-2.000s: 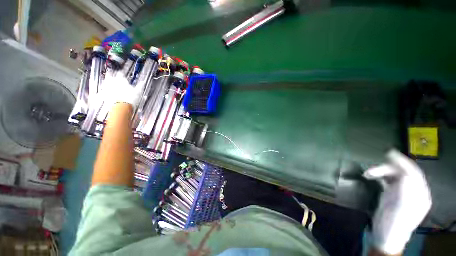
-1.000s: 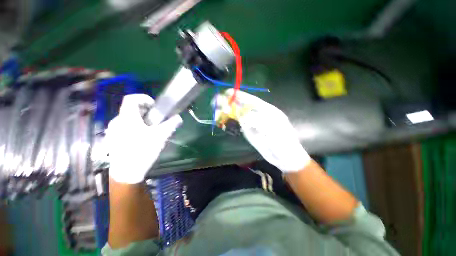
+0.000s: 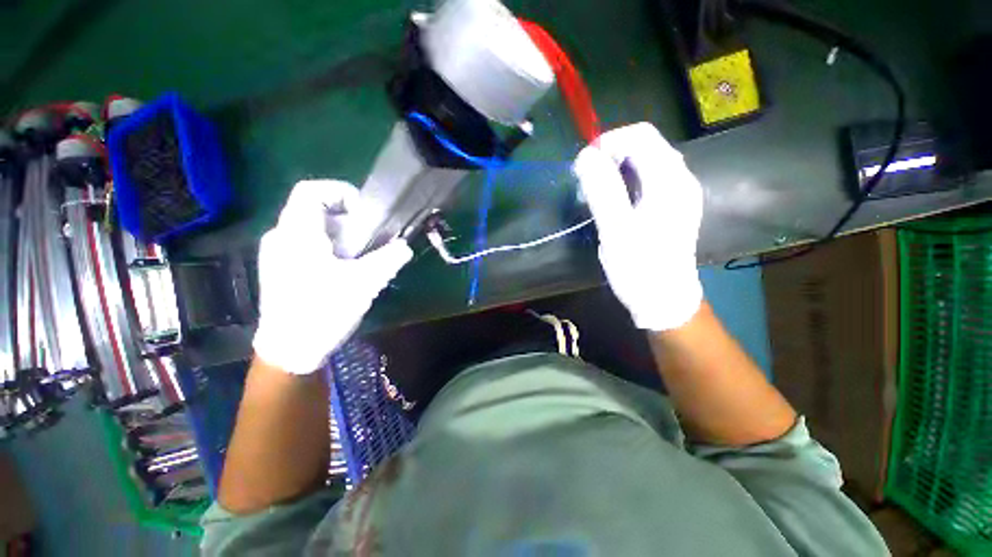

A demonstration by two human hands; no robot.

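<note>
My left hand, in a white glove, grips the silver bar of a motor unit assembly, held tilted above the bench. Its black end fitting and silver-grey motor point up and away from me. My right hand, also gloved, is closed around the ends of the red lead wires and the white lead wire. Whether a circuit board is inside the fingers is hidden. Blue lead wires come from the motor end; one hangs down with its end free.
A blue parts bin stands at left, beside stacked assemblies. A black holder with a yellow sponge is at upper right. A black cord crosses the bench's right side. A blue crate and a green mesh basket are below bench level.
Since two seconds ago, my left hand has brought an assembly from the stack to the front. Since one second ago, my right hand has moved right, drawing the red and white wires out.
</note>
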